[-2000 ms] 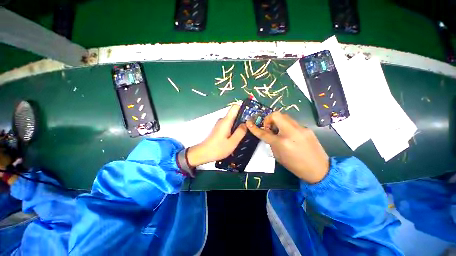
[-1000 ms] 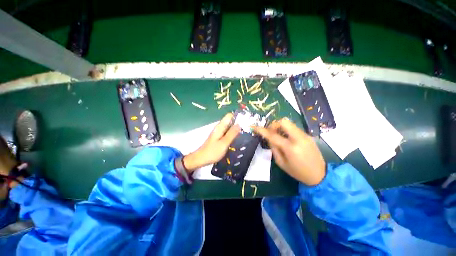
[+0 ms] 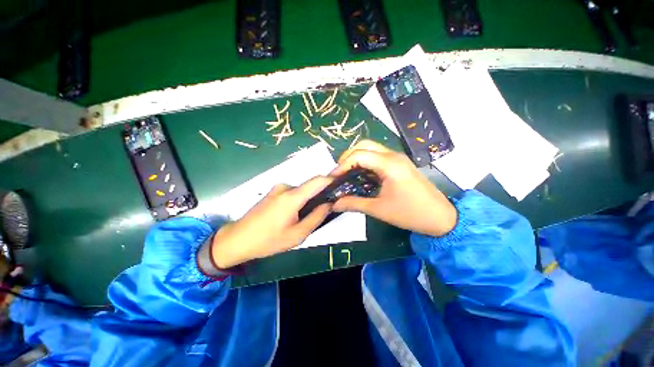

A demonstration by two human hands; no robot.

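Note:
Both hands hold one black phone mid-frame over a white paper sheet on the green bench. My left hand grips its lower left part. My right hand grips the upper right end, with fingers over the top and thumb below. The phone is tilted, so it looks narrow. Dark, shiny detail shows between the fingers, and most of its face is hidden.
One phone unit lies at left, another at right on fanned white papers. Thin tan strips lie beyond my hands. More phones sit beyond the pale rail. A neighbour's blue sleeve is at right.
The held phone has turned from lying face-up to tilted. My right hand has gone from fingertips over the board to gripping the phone's end. The whole view has shifted and rotated.

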